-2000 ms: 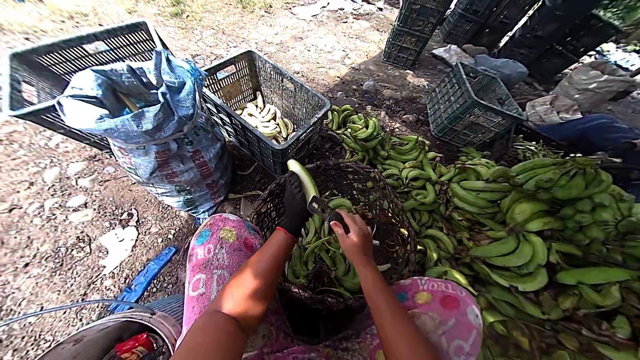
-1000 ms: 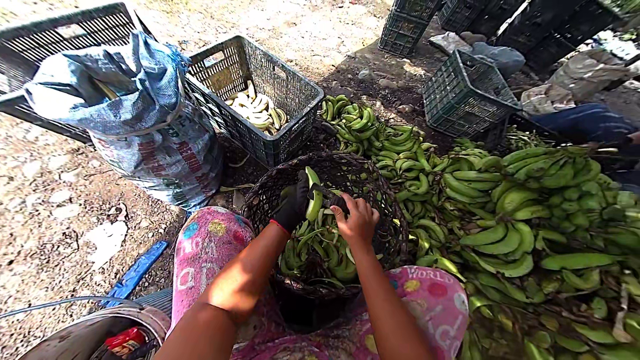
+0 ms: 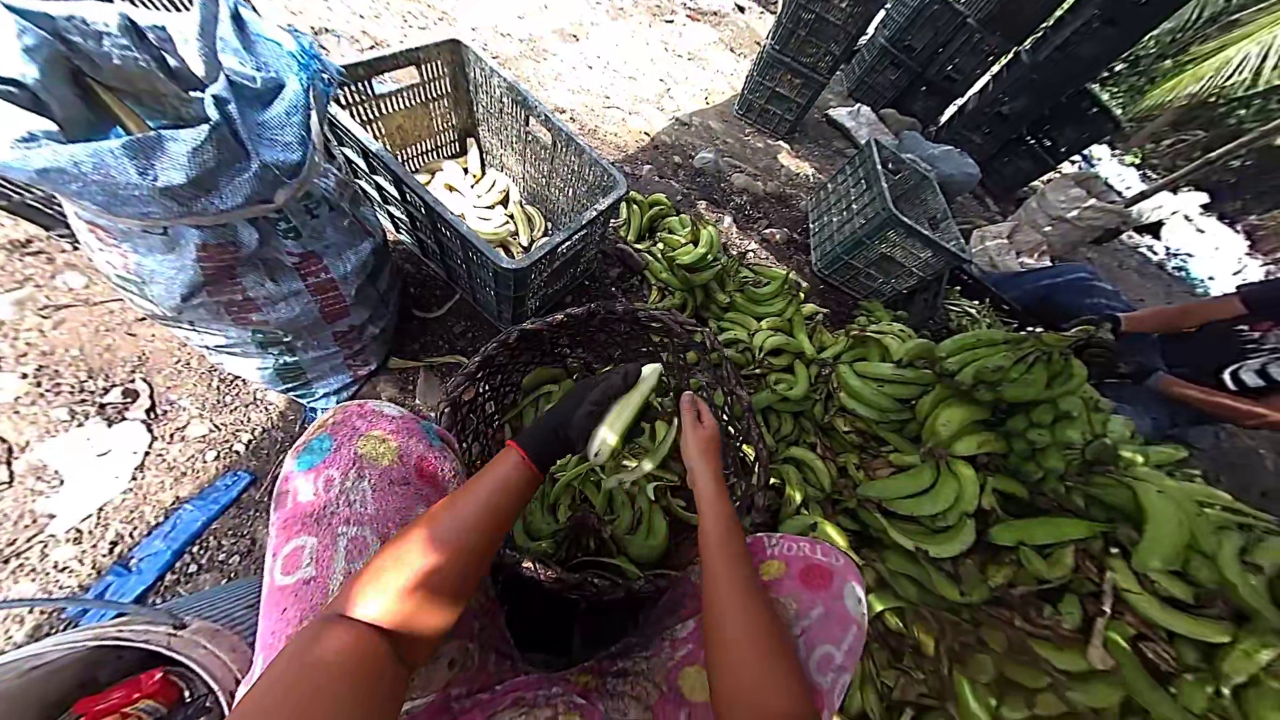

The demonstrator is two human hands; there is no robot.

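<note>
My left hand [image 3: 578, 415], in a black glove, grips a partly peeled green plantain [image 3: 625, 412] that shows pale flesh. Beneath it is a dark woven basket [image 3: 480, 400], set between my knees and holding green plantains and peels [image 3: 640, 520]. My bare right hand [image 3: 702, 440] is just right of the plantain, over the basket, its fingers close together; whether it holds a small tool is not visible. Peeled plantains [image 3: 485, 205] lie in a plastic crate [image 3: 560, 260] beyond the basket.
A large heap of green plantains [image 3: 930, 490] spreads at right. A blue woven sack [image 3: 260, 260] stands at left, a bucket [image 3: 120, 660] at lower left. Another crate [image 3: 880, 225] and stacked crates [image 3: 800, 60] are farther back. A co-worker's arms [image 3: 1190, 315] show at the right edge.
Both hands stay over the basket. My right hand, at the plantain in the earlier frames, is now apart from it. More pale flesh shows on the plantain. A co-worker's arms have come into view.
</note>
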